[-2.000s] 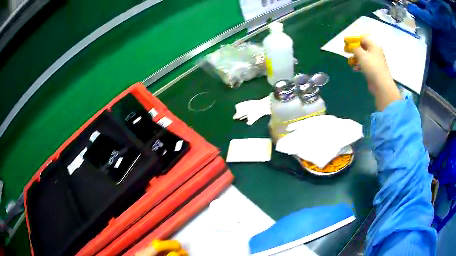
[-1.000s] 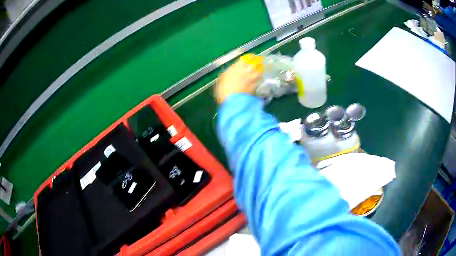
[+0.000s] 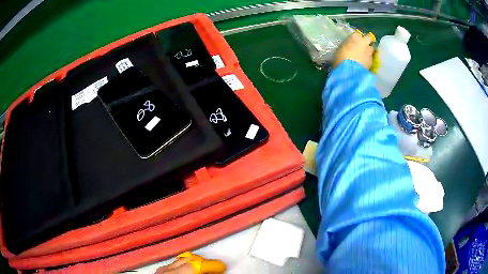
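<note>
My right hand [image 3: 356, 52], with yellow-orange finger cots, is at the right end of a clear plastic bag [image 3: 319, 35], beside a white translucent bottle [image 3: 393, 61]. Its grip is hidden. My left hand [image 3: 193, 265], also with finger cots, is cut off by the bottom edge, in front of the red foam trays [image 3: 267, 174]; what it holds cannot be seen. A black cover [image 3: 40, 160] lies on the trays. A glossy black phone [image 3: 147, 115] marked in white lies on it, and two others [image 3: 230, 120] lie at its right. A folded white wipe [image 3: 278, 241] lies on the white mat [image 3: 235, 243].
Dispenser bottles with round metal tops [image 3: 425, 126] stand right of my sleeve, with white wipes [image 3: 426, 187] in front. A cream card [image 3: 310, 155] is partly behind my sleeve. A white sheet [image 3: 460, 101] lies at the far right. The green back panel and rail run behind.
My right hand went from the far right to the bag, then along it to its bottle-side end. The view has shifted, bringing the trays closer. The blue item at the front is out of view.
</note>
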